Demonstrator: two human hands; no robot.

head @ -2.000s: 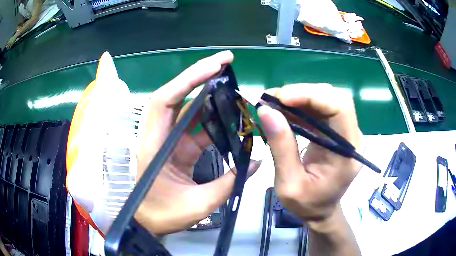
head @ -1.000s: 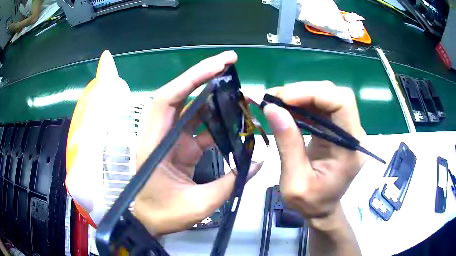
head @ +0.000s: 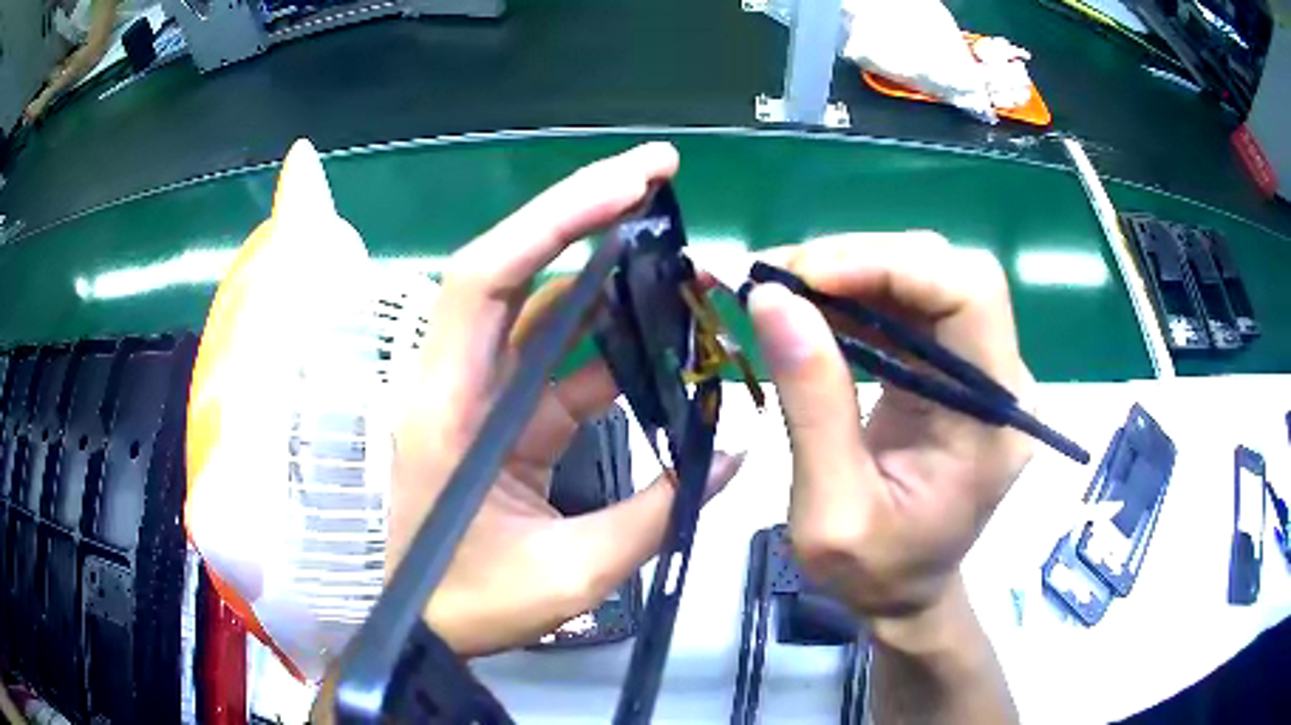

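My left hand (head: 531, 567) grips a black middle frame (head: 482, 475), tilted with its solid end up and its open window toward me. A dark film (head: 644, 333) hangs inside the upper part. A thin amber-gold flex cable (head: 705, 340) branches off the frame's right edge, its free end sticking out to the right. My right hand (head: 885, 425) holds black tweezers (head: 920, 361) just right of the frame, their dark end pointing down right. Something small and pale reddish shows between the right fingertips and the frame edge; I cannot tell what it is.
An orange-and-white desk fan (head: 326, 482) stands close left of my left hand, beside a black blister tray (head: 92, 524). Black frames (head: 807, 609) lie on the white bench below my hands; frames with white pieces (head: 1111, 531) lie right. The green conveyor (head: 467, 184) carries dark parts (head: 1189, 283).
The frame's lower end has swung slightly right and its tilt has changed a little since a second ago. The right hand and tweezers have barely moved.
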